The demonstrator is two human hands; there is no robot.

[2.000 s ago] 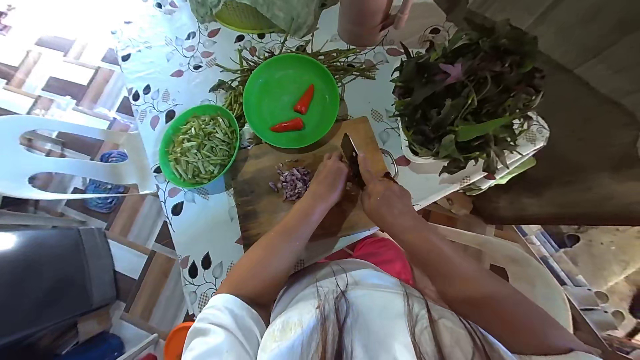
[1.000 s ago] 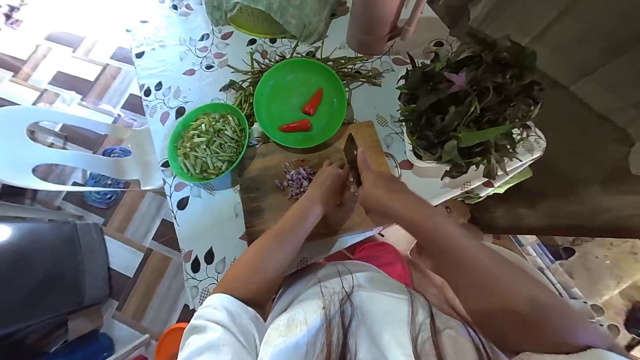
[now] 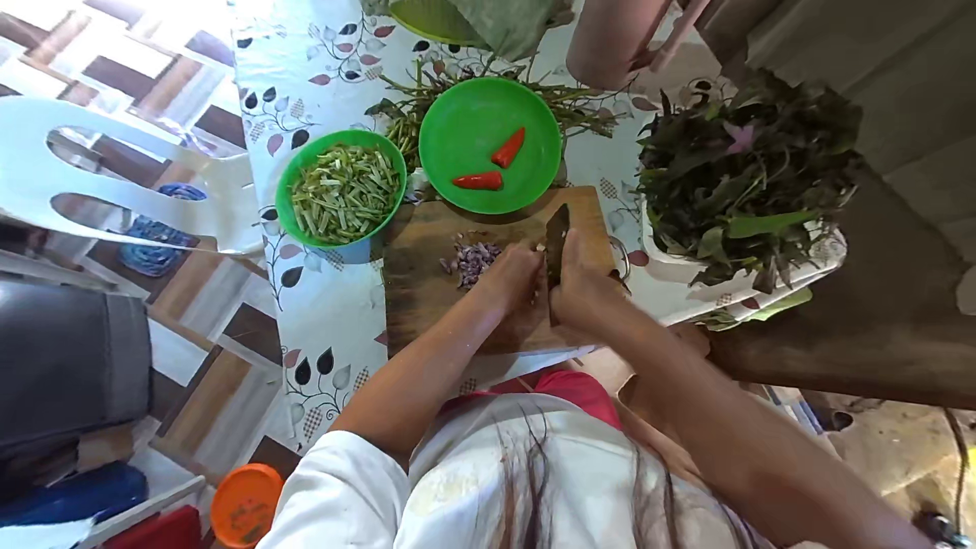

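My right hand grips a knife, its dark blade over the right part of a wooden cutting board. Just left of the blade, my left hand pinches a small pale piece, too small to name. Chopped purple onion lies in a pile beside my left fingers. Beyond the board's far edge, a green plastic plate holds a red chili pepper piece and another red chili piece. A green bowl of cut green stalks stands at the board's far left corner.
A white container heaped with dark leafy greens stands on the right. Loose stems lie behind the plate. A pink pitcher is at the far edge. A white plastic chair stands left of the table, an orange lid lower left.
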